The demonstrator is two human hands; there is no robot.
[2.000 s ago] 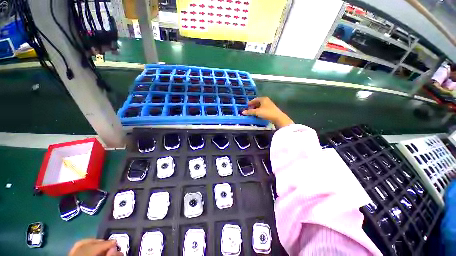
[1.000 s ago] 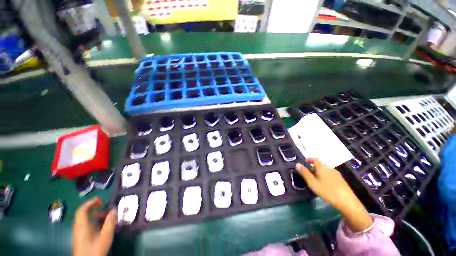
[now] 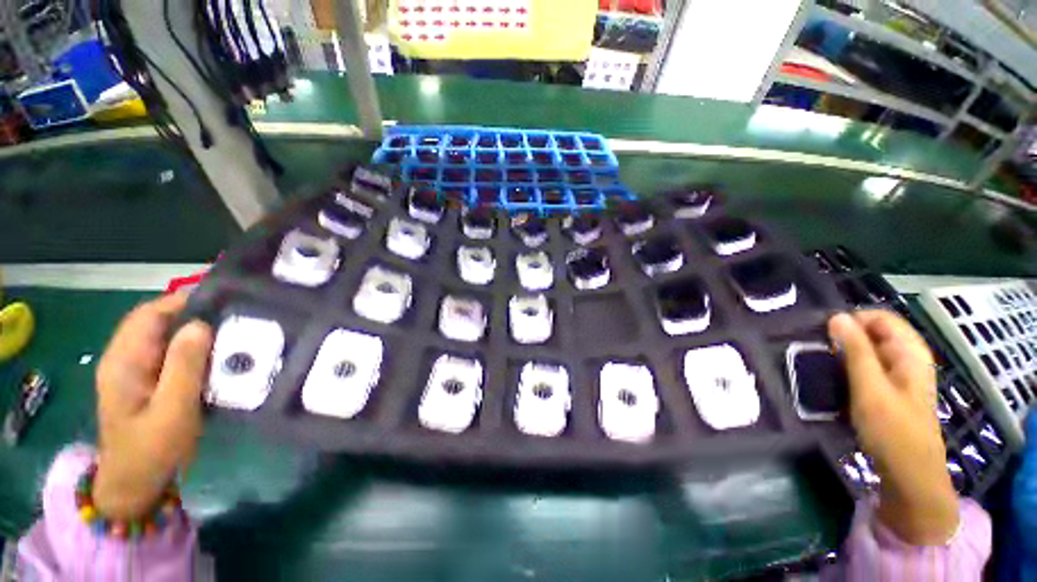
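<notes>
My left hand [image 3: 154, 392] grips the left edge of a black foam tray [image 3: 478, 449], thumb on top. My right hand [image 3: 893, 404] grips its right edge. The tray is raised towards me and looks bowed. Its front row holds pale watches lying face down [image 3: 453, 390] with dark centre spots, and one dark-faced watch [image 3: 816, 381] beside my right thumb. More pale and dark watches fill the rows behind. One pocket [image 3: 603, 322] is empty.
A blue plastic tray [image 3: 620, 156] stands behind, partly covered by the foam tray. A second black foam tray [image 3: 978, 455] and a white tray [image 3: 950, 298] are at the right. A red box [image 3: 188, 281] is mostly hidden at left. Cables [image 3: 233, 57] hang upper left.
Both hands have moved onto the foam tray's side edges. The tray has come up and nearer, now covering most of the red box, the paper and part of the blue tray.
</notes>
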